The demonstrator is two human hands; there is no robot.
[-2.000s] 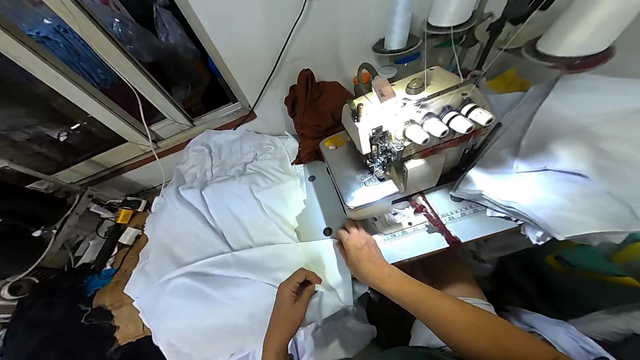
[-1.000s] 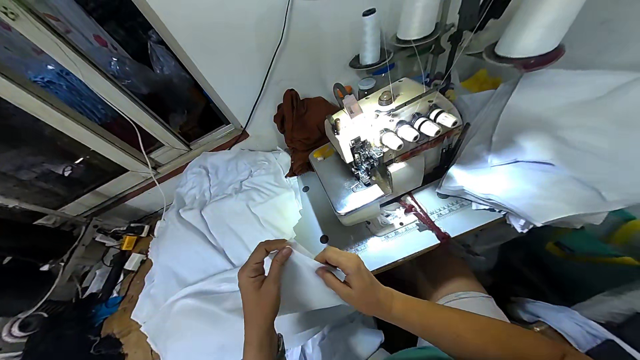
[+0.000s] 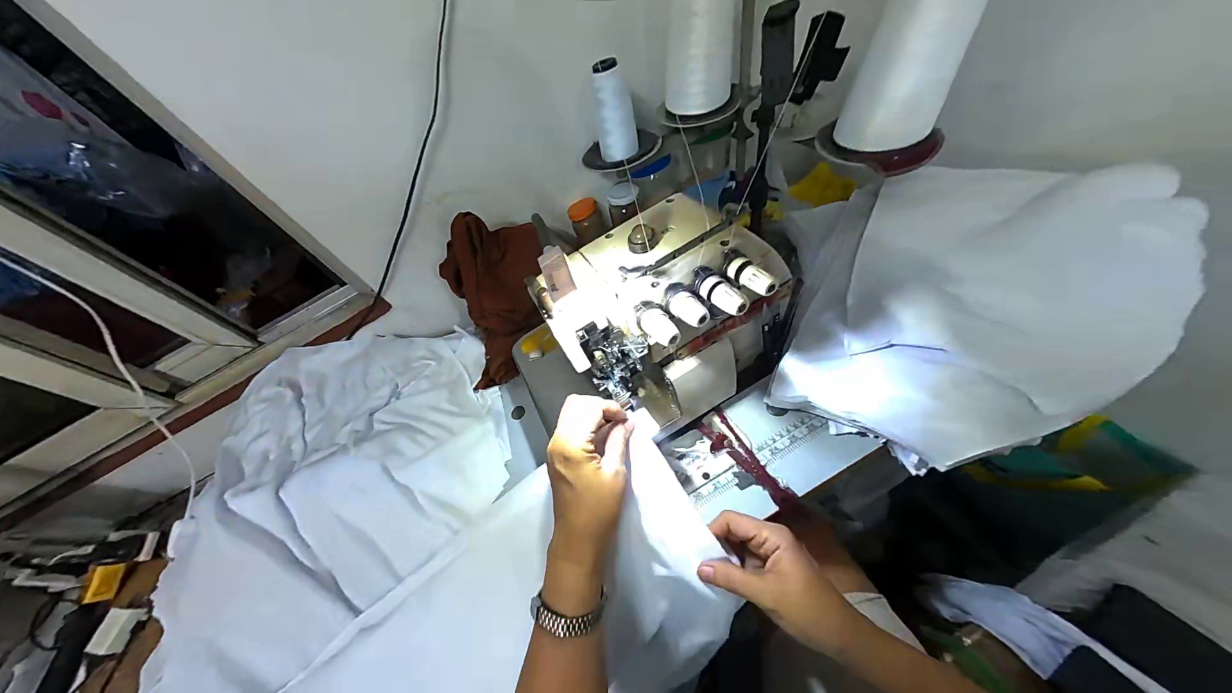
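My left hand (image 3: 589, 462), with a metal-banded watch at the wrist, pinches the upper end of a white fabric piece (image 3: 664, 539) just in front of the needle and presser foot area (image 3: 616, 371) of an overlock sewing machine (image 3: 674, 279). Lower and to the right, my right hand (image 3: 770, 573) grips the same piece's edge between thumb and fingers. The fabric hangs between both hands. To their left, a large heap of white fabric (image 3: 385, 462) covers the table side. The machine's lamp lights the needle area brightly; the fingertips partly hide it.
White thread cones (image 3: 700, 58) stand behind the machine. A stack of white fabric pieces (image 3: 1011, 308) lies at its right. Brown cloth (image 3: 491, 284) sits at its left, near small capped bottles (image 3: 585, 219). Dark red strands (image 3: 746, 452) lie across the ruled machine bed. A window frame (image 3: 192, 289) is at left.
My left hand has moved up to the needle area with the fabric's end. The fabric piece now stretches down from there to my right hand. The view has moved closer to the machine.
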